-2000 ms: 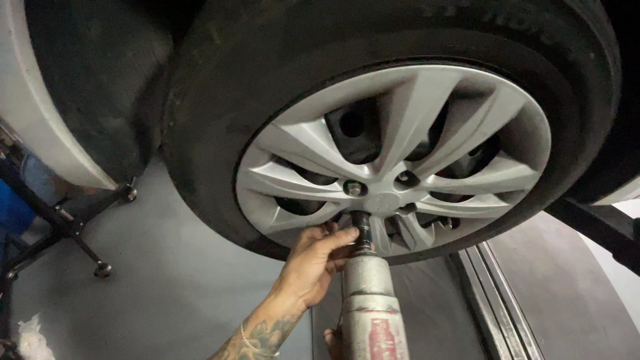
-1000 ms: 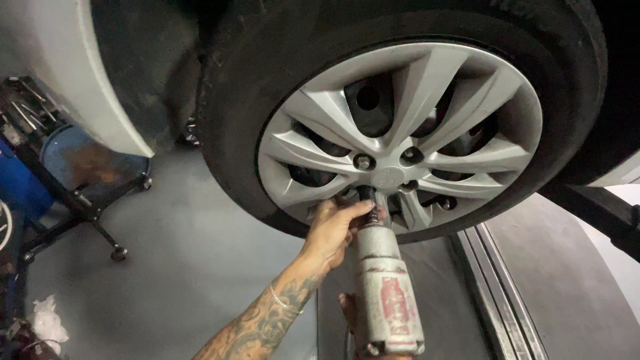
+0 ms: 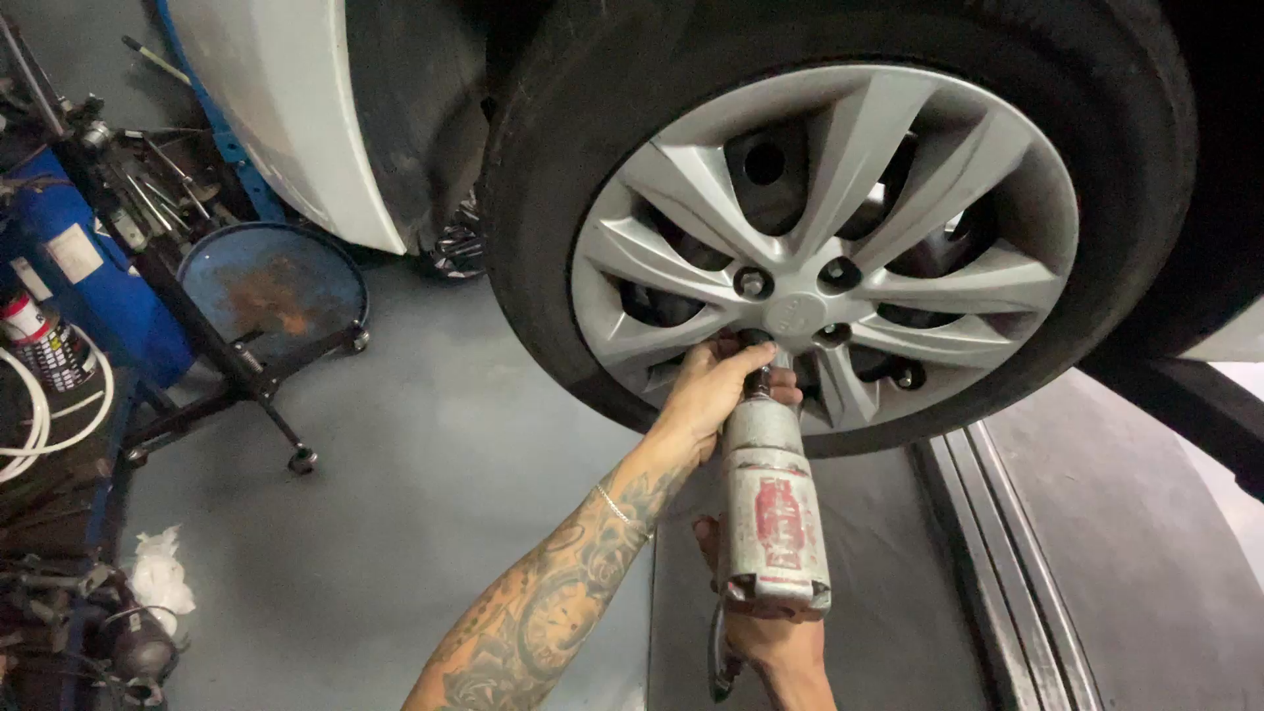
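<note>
A silver multi-spoke wheel cover (image 3: 849, 128) and black tyre (image 3: 538, 197) fill the upper right. My right hand (image 3: 775, 637) grips the handle of a worn grey impact wrench (image 3: 775, 494), partly hidden under its body. The wrench points up at the wheel's hub area. My left hand (image 3: 726, 385) has its fingers wrapped round the dark socket (image 3: 757, 383) at the wrench's nose, whose tip sits in the lower left lug recess. A lug nut (image 3: 752, 283) shows in the recess above it; other recesses lie right of the centre cap (image 3: 796, 317).
A white car fender (image 3: 286, 118) is at upper left. Beyond it stand a black wheeled stand (image 3: 237, 370), a round blue drum top (image 3: 212, 286) and a blue cabinet (image 3: 109, 286). A white crumpled cloth (image 3: 161, 578) lies lower left. Metal rails (image 3: 1007, 563) and a black lift arm (image 3: 1175, 405) are at right.
Both hands stay at the wrench and socket, with the socket still at the wheel's lower left lug recess. The view has shifted, showing more of the left side.
</note>
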